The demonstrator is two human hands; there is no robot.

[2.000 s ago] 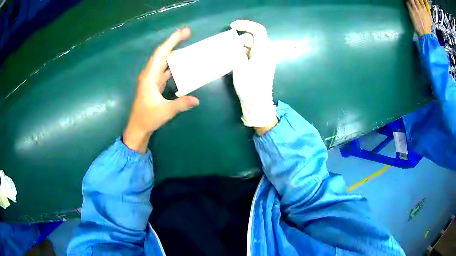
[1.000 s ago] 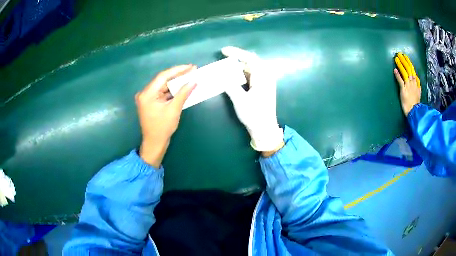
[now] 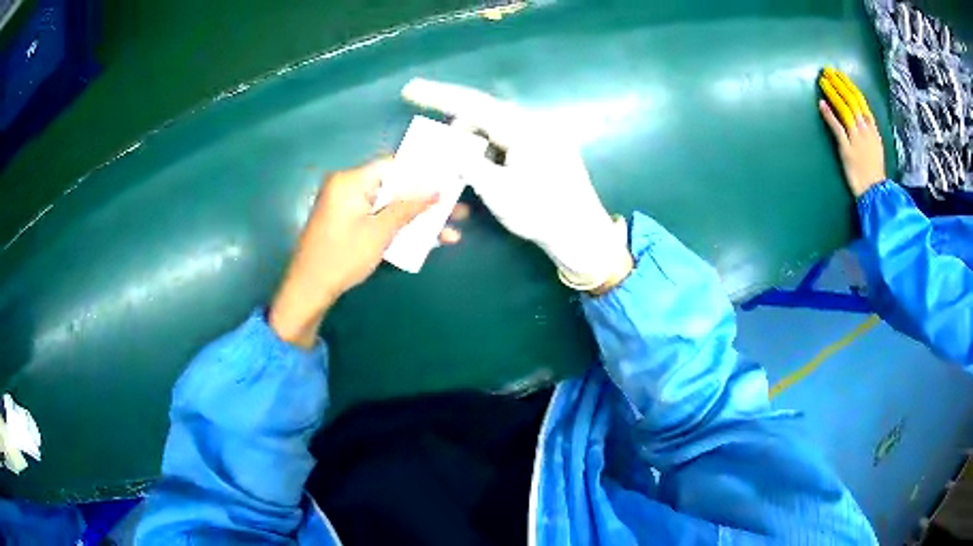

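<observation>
A small white rectangular paper sheet [image 3: 411,237] is held tilted above the glossy green bench, between my two hands. My bare left hand [image 3: 352,219] grips its lower part, with the thumb across its face and fingertips showing past its right edge. My right hand [image 3: 523,160], in a white glove, is at its upper right edge, with one finger stretched out to the left above the sheet. White glove and white sheet blend in the glare, so the right hand's exact hold is hard to see.
The green bench [image 3: 139,352] curves around me. At the right are another person's hand with yellow finger covers [image 3: 848,107] and a shiny clear bag of small parts [image 3: 928,96]. A crumpled white cloth [image 3: 18,432] lies at the left edge. Blue floor shows at lower right.
The sheet has turned from nearly level to steeply tilted and looks narrower. My left hand has closed on it. My gloved hand has tilted left. The neighbour's hand has moved off the bag onto the bench.
</observation>
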